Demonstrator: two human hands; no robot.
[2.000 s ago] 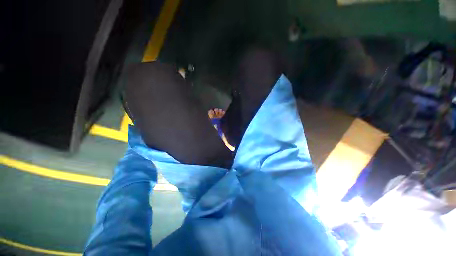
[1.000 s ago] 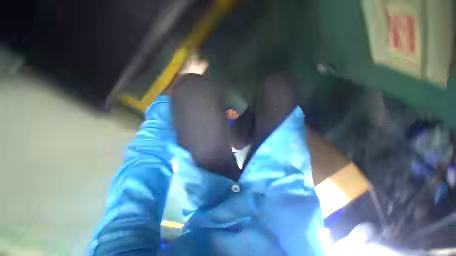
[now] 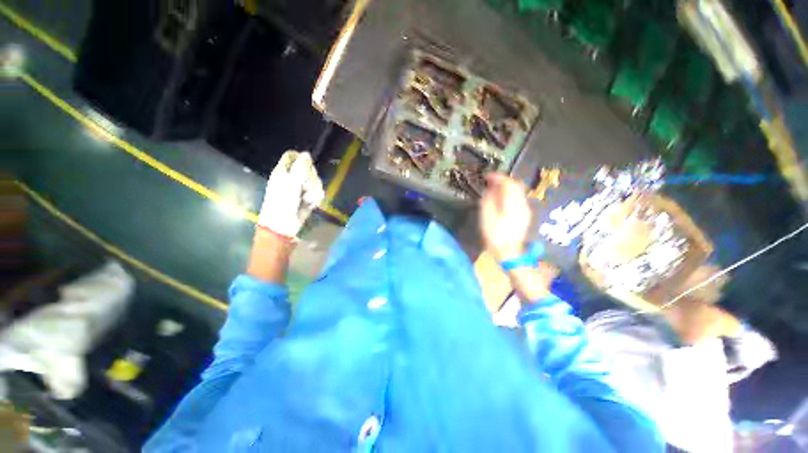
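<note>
A four-pocket fixture (image 3: 454, 124) with a pale frame and dark pockets lies on the dark bench in front of me. Its pockets show brownish detail, too blurred to make out. My left hand (image 3: 293, 195), in a white glove with a red cuff edge, is off the bench to the left of the fixture, fingers curled; whether it holds anything cannot be told. My bare right hand (image 3: 506, 212), with a blue wrist strap (image 3: 523, 257), is at the fixture's near right corner, blurred; its fingertips' contents cannot be told.
Silver metal parts (image 3: 620, 234) are heaped at right in and around a tan cardboard tray (image 3: 695, 232). Small brass-coloured parts (image 3: 545, 183) lie beside them. Green boards (image 3: 633, 81) line the bench's far side. A co-worker's arm (image 3: 700, 318) reaches in at right.
The view has swung from my lap and the floor to the bench. The fixture, parts and both hands now show.
</note>
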